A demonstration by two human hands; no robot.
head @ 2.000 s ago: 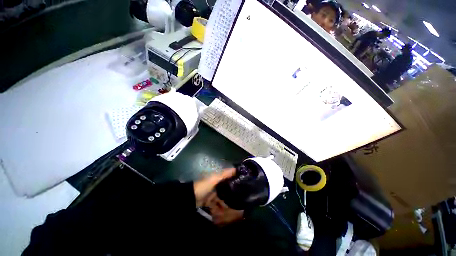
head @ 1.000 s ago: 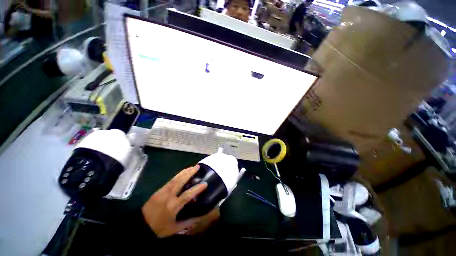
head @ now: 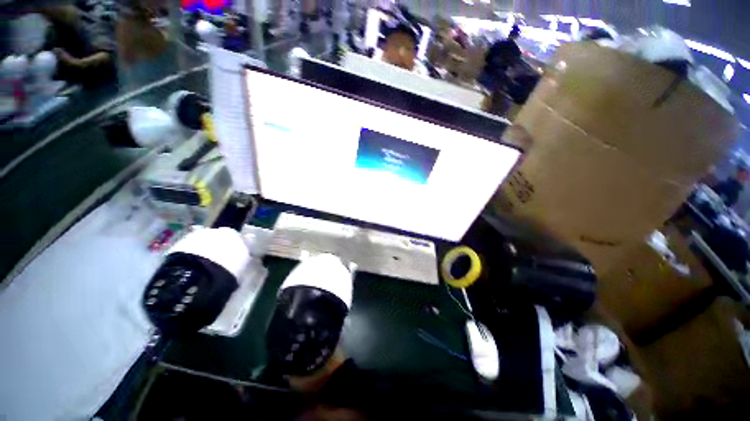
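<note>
A white dome camera (head: 322, 278) with a glossy black ball head stands in front of the keyboard, its lens and lights turned down toward me. My right hand (head: 317, 377) is at the lower edge of the ball, its fingers against the underside; it is blurred and partly hidden by the ball and a dark sleeve. My left hand cannot be made out. A second, larger dome camera (head: 220, 248) lies to the left on its white bracket, black ball facing me.
The monitor (head: 329, 164) shows a blue picture window. The keyboard (head: 362, 249), yellow tape roll (head: 474, 267) and mouse (head: 483, 352) lie before it. A black cylinder (head: 555, 279) and a large carton (head: 617, 148) stand right. A foam sheet (head: 74, 304) lies left. A person sits behind the monitor.
The smaller camera has moved left and its ball now faces me. The left hand that lay over the ball is gone from it. A blue picture has appeared on the monitor.
</note>
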